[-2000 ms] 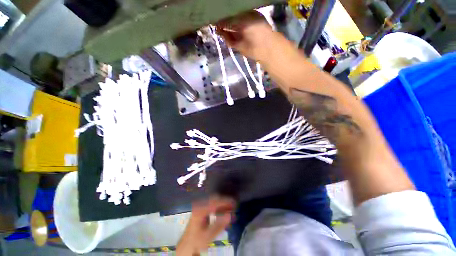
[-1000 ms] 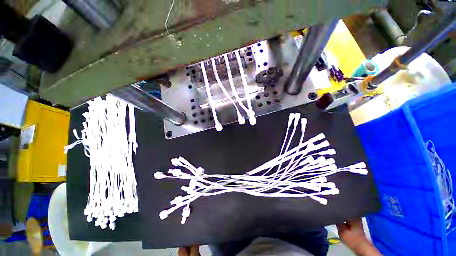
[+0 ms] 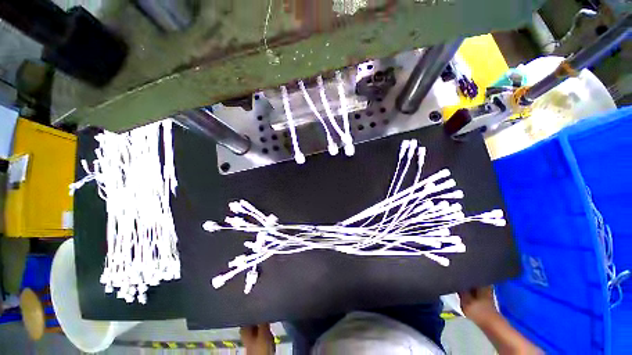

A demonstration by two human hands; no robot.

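Four white cables (image 3: 291,125) lie with their upper ends under the green press platen (image 3: 229,73) and their lower tips at the front of the silver base plate (image 3: 239,158). The mold slots are hidden. A loose fanned bundle of white cables (image 3: 346,239) lies on the black bench surface (image 3: 332,295). My left hand (image 3: 257,340) is at the bench's front edge, cut off by the picture's bottom. My right hand (image 3: 477,299) is at the front edge further right. The fingers of both are mostly hidden under the edge.
A dense stack of white cables (image 3: 138,208) lies on the left. Steel guide posts (image 3: 426,80) stand beside the mold. A blue bin (image 3: 533,229) with tangled cables is at the right. White tubs (image 3: 66,298) stand at lower left and upper right. A yellow ledge (image 3: 485,59) holds small tools.
My right hand has left the cables at the mold and moved to the bench's front edge. My left hand is at the edge too. The platen has come down over the mold.
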